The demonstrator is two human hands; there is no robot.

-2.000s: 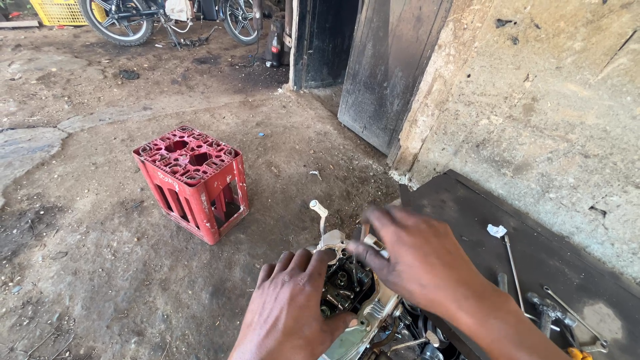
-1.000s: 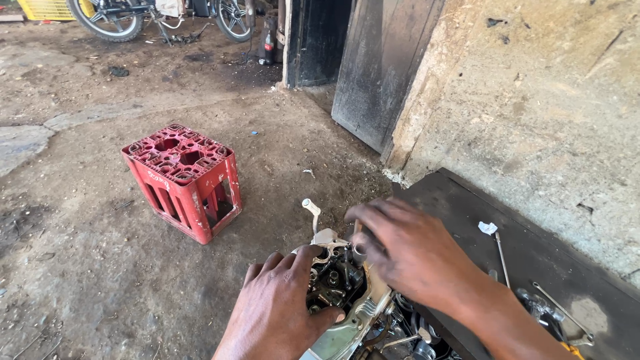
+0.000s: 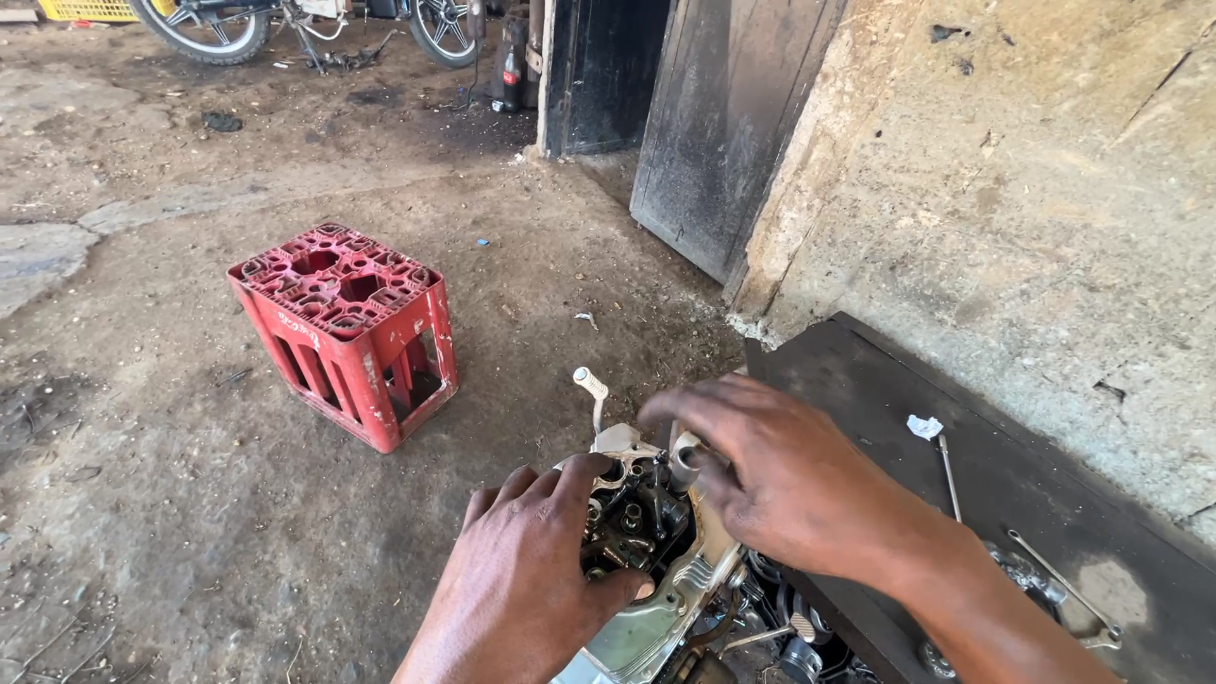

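A motorcycle engine (image 3: 665,594) with its inner parts exposed stands at the lower middle, its casing pale metal. My left hand (image 3: 546,551) lies over the engine's left side, fingers at the opening's upper edge and thumb at its lower edge. My right hand (image 3: 779,465) is at the opening's upper right, thumb and fingers around a short grey metal cylinder (image 3: 684,461). A pedal lever with a pale ribbed end (image 3: 591,383) sticks up beyond the engine. Dark, oily parts (image 3: 632,518) show between my hands.
Right of the engine, a dark low table (image 3: 883,408) against the wall bears a long wrench (image 3: 1059,575), a thin metal rod (image 3: 948,475) and crumpled paper (image 3: 923,427). A red plastic crate (image 3: 366,351) stands on the dirt floor. Farther back are a motorcycle (image 3: 237,28) and a wooden door (image 3: 722,133).
My right hand's fingers have shifted, and the grey cylinder now shows at them. My left hand stays on the engine's left side.
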